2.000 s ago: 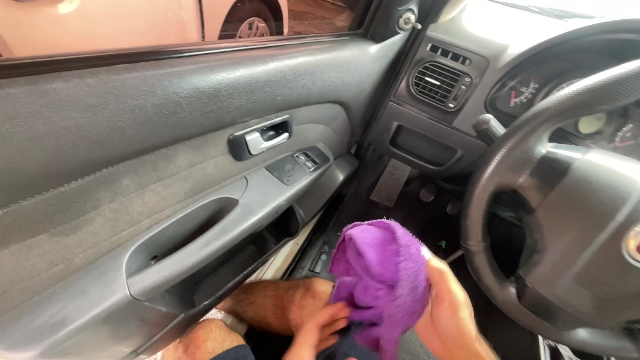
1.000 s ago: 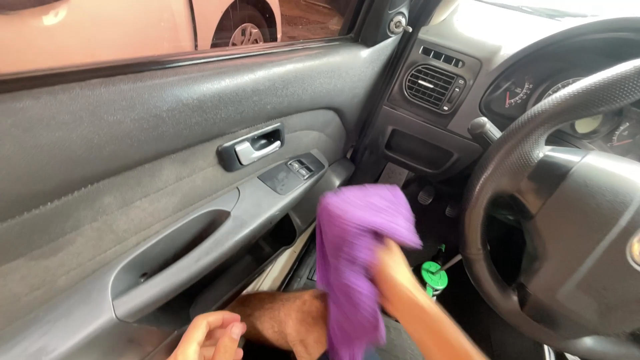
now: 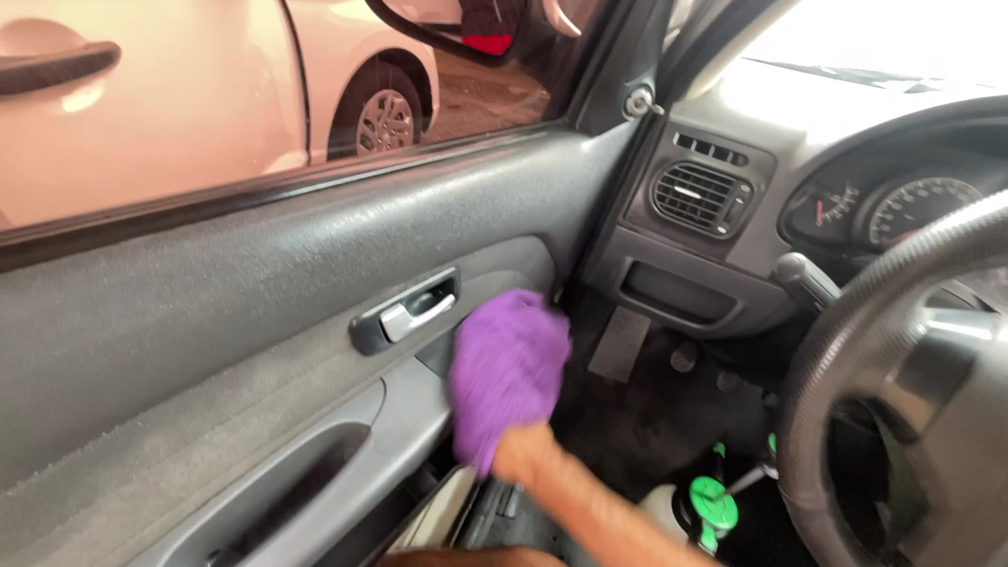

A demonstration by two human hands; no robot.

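A purple cloth (image 3: pixel 508 370) covers my right hand (image 3: pixel 516 394), whose fingers are hidden beneath it; the bare wrist shows below. The cloth is over the front end of the door armrest (image 3: pixel 413 398), hiding the window switches, just right of the chrome inner door handle (image 3: pixel 417 316). The grey door panel (image 3: pixel 236 291) stretches off to the left. My left hand is out of the frame.
At right are the steering wheel (image 3: pixel 823 370), a control stalk (image 3: pixel 803 279) and a round air vent (image 3: pixel 697 197). A bottle with a green cap (image 3: pixel 713 504) stands in the footwell near the pedals (image 3: pixel 683 356). A white car (image 3: pixel 173 94) shows through the window.
The purple cloth was bunched between both hands, then swung loosely from my right hand; now it wraps that hand at the door armrest. My left hand has left the view.
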